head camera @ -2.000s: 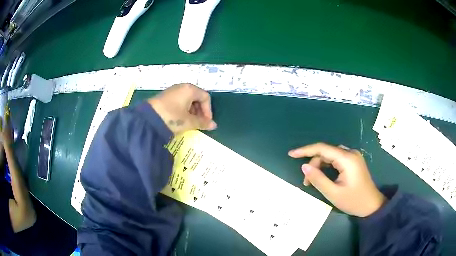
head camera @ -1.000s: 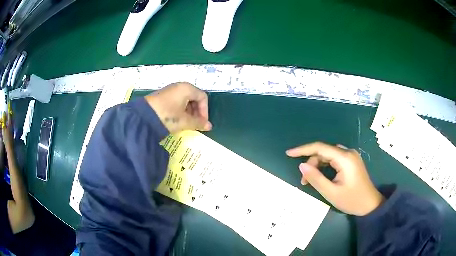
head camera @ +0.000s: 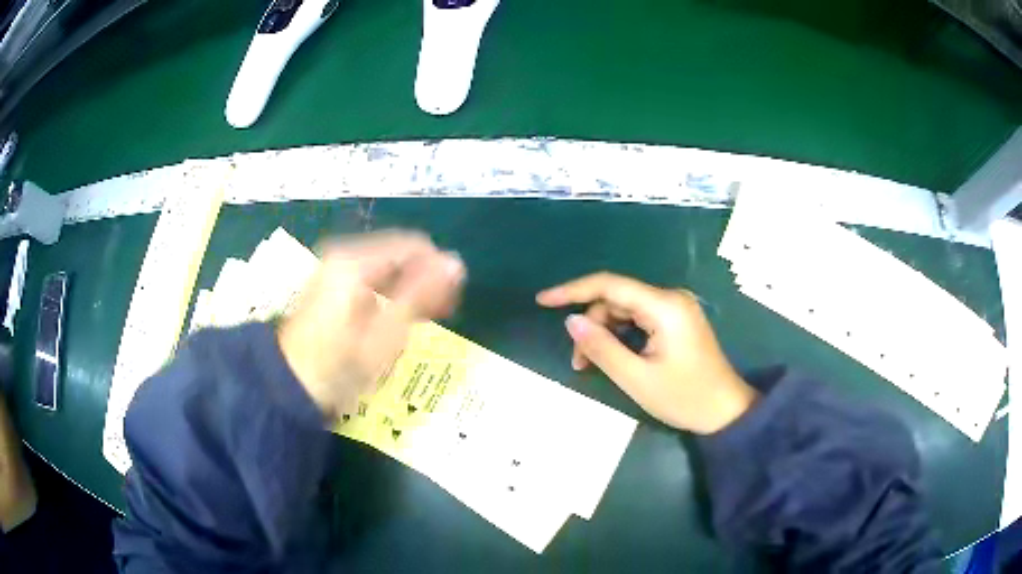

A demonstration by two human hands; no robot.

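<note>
A fanned stack of white-to-yellow label sheets point(head camera: 482, 432) with small black print lies on the worktop in front of me. My left hand point(head camera: 375, 308) is motion-blurred over the sheets' upper left part and hides some of it; whether its fingers hold anything cannot be told. My right hand point(head camera: 650, 342) hovers just above the sheets' right end, index finger stretched out, thumb apart from it. No object shows in it.
Two white handheld devices point(head camera: 269, 67) lie on the green belt behind the scuffed white rail point(head camera: 493, 168). More label sheets lie at right point(head camera: 863, 320) and left point(head camera: 157, 303). A black phone point(head camera: 49, 342) is at far left. Part of a person's arm point(head camera: 14, 471) shows at the left edge.
The view has shifted right, so the sheets and phone appear further left. My left hand has opened out of its curled pose and blurs; more sheet corners show behind it. My right hand keeps its pose.
</note>
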